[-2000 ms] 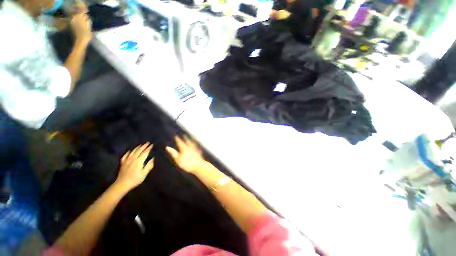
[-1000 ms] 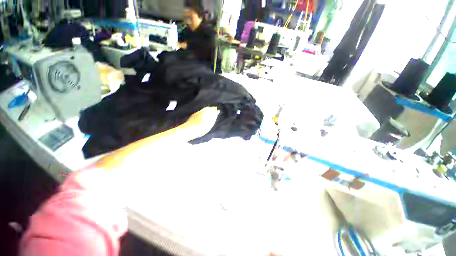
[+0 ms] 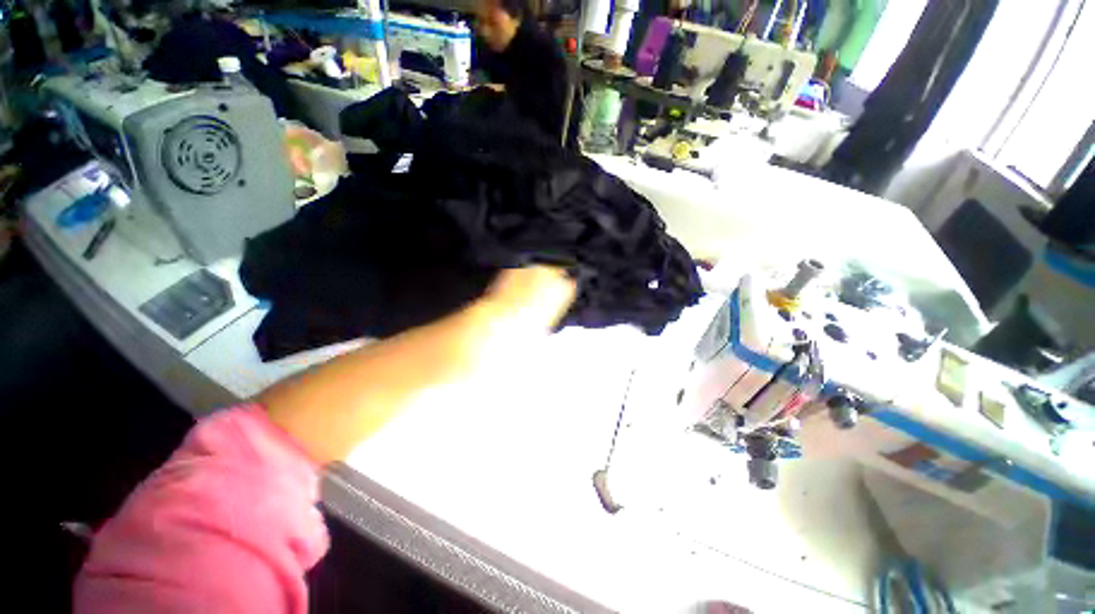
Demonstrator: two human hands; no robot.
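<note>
A heap of black garments (image 3: 444,216) lies on the white machine table, with a small white tag (image 3: 402,163) showing near its top. My left hand (image 3: 528,298) reaches in from the lower left and touches the front right side of the heap. Its fingers are washed out by glare and partly hidden at the cloth, so their grip is unclear. A small pinkish patch at the bottom edge may be part of my right hand, almost wholly cut off.
A sewing machine head (image 3: 769,360) with a blue stripe stands at the right. Blue scissors handles (image 3: 907,590) show at the lower right. A grey machine housing (image 3: 210,168) and small control panel (image 3: 189,302) are at the left. A person in black (image 3: 524,66) sits behind the heap.
My left hand has moved from the dark cloth in my lap to the heap. The view has swung right, bringing in the machine head. Over the last second, one white tag has gone out of sight.
</note>
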